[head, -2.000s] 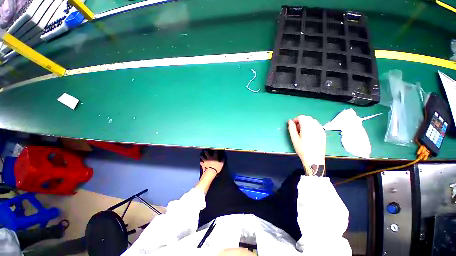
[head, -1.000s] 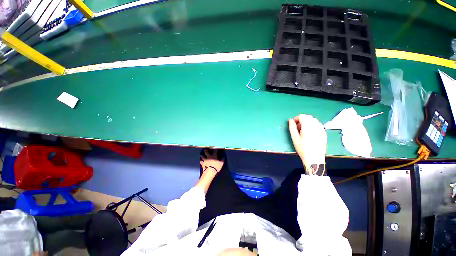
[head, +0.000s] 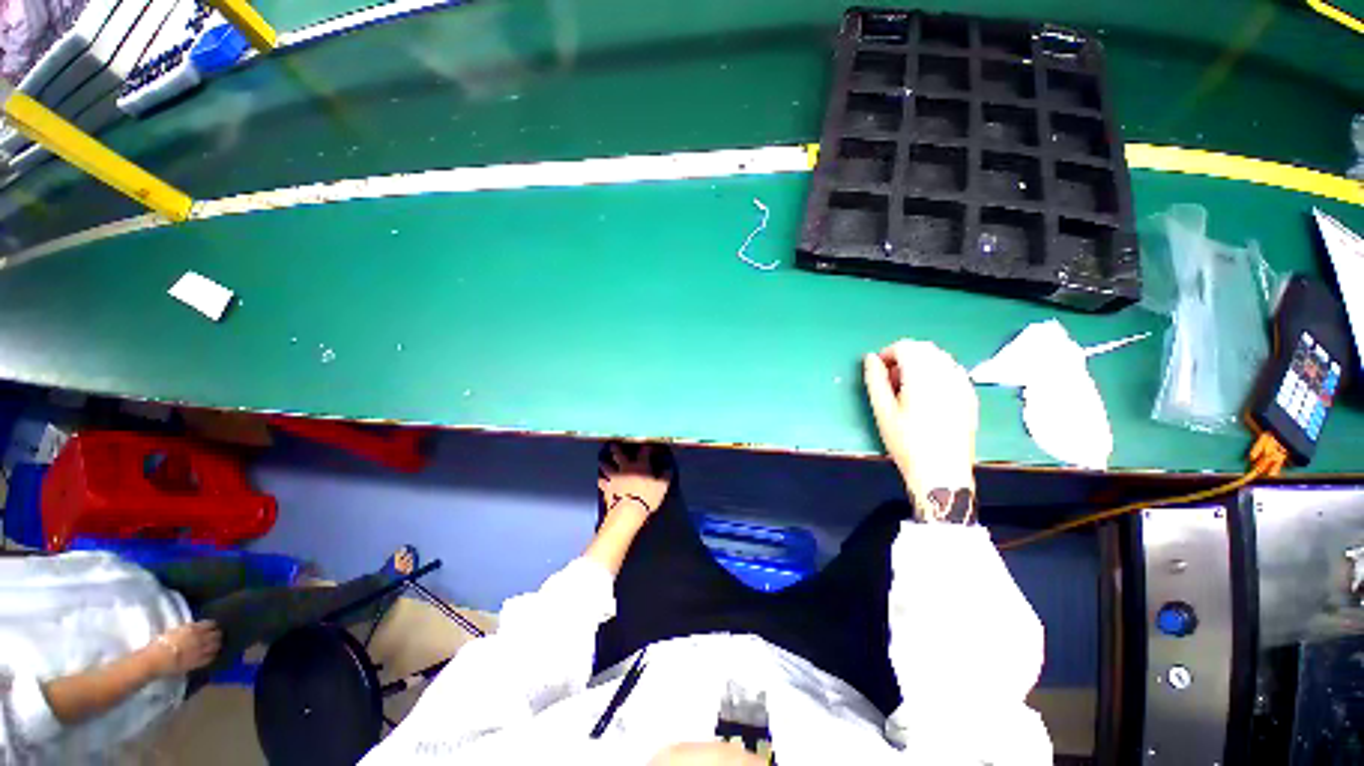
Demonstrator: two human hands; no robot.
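My right hand point(head: 923, 415) rests on the green worktop point(head: 598, 329) near its front edge, fingers curled, with nothing seen in it. My left hand point(head: 634, 482) lies on my dark-clad knee below the bench edge, fingers partly spread and empty. A black compartment tray point(head: 972, 157) with square pockets lies on the bench beyond my right hand. A crumpled white scrap point(head: 1059, 397) lies just right of my right hand. A clear plastic bag point(head: 1209, 337) and a black handheld device point(head: 1298, 374) with a lit screen lie farther right.
A small white label point(head: 201, 295) and a thin white thread point(head: 759, 237) lie on the bench. An orange cable runs from the device past my right forearm. Below left are a red stool point(head: 150, 491), a black round stool point(head: 317, 700) and a person in white point(head: 97, 651). A metal panel stands right.
The person at the lower left has come farther into view, with an arm and leg now showing and the blue stool largely covered. My hands and the bench items have not visibly moved.
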